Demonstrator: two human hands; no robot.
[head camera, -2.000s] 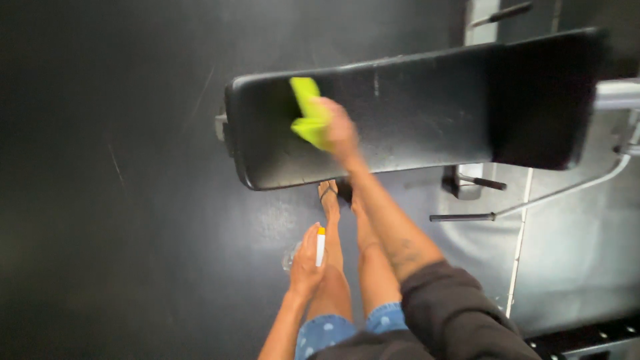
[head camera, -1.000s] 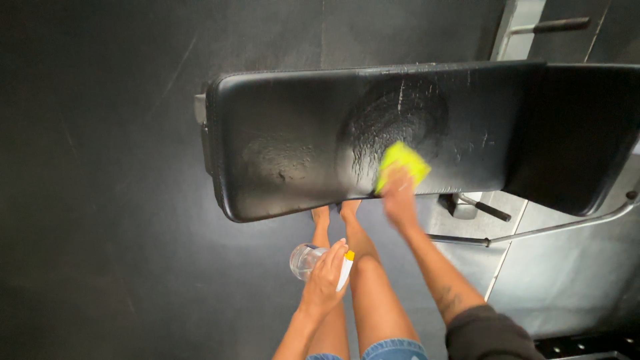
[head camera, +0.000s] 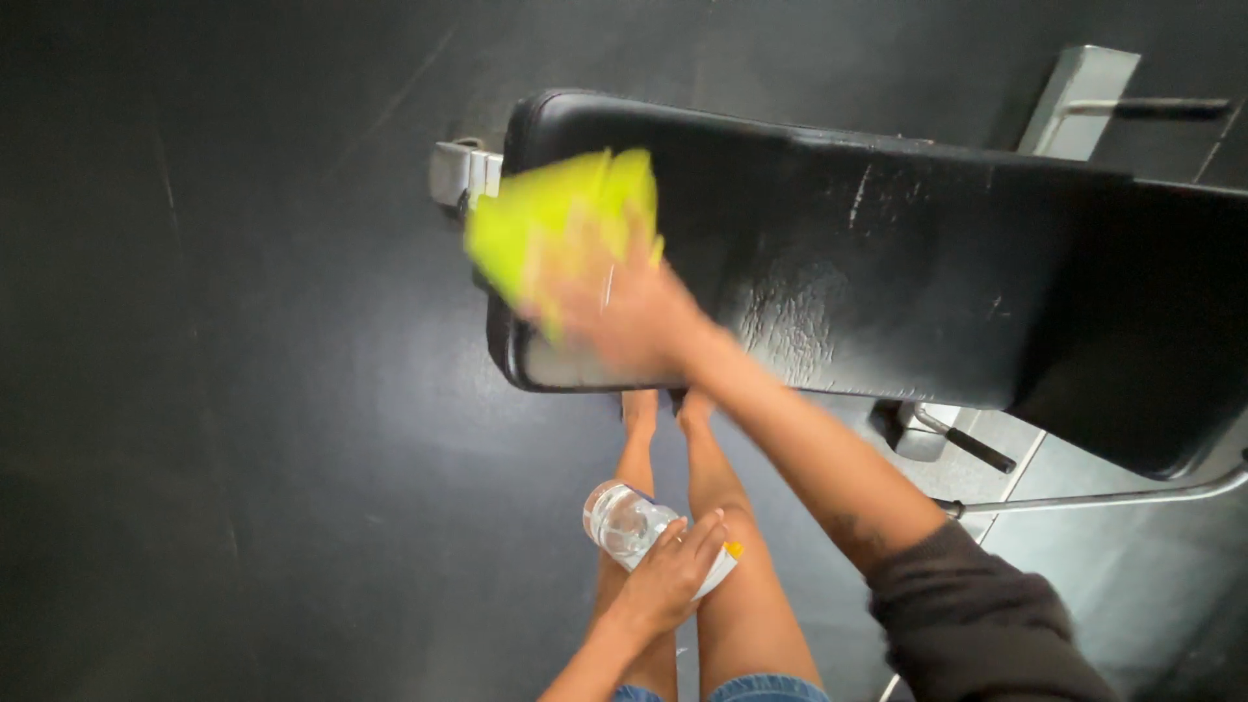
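My right hand (head camera: 619, 302), blurred, presses a bright yellow-green cloth (head camera: 565, 210) on the left end of a black padded gym bench (head camera: 936, 263). The cloth hangs partly over the bench's end. The padding is creased and shiny near its middle and has pale scuffs. Below the bench, over my legs, my left hand (head camera: 673, 570) is closed around a clear plastic spray bottle (head camera: 624, 522) with a white and orange spray head (head camera: 717, 570). The bottle lies tilted, its base toward the upper left.
A metal frame end (head camera: 453, 174) sticks out at the bench's left. Behind the bench stands a metal post with a black-gripped bar (head camera: 1150, 109). Another black handle (head camera: 965, 448) and a curved metal bar (head camera: 1102, 502) show below it. Dark flooring (head camera: 244, 390) lies around.
My right hand has moved the cloth left along the bench, from near its middle a second ago to its left end. My left hand still holds the bottle.
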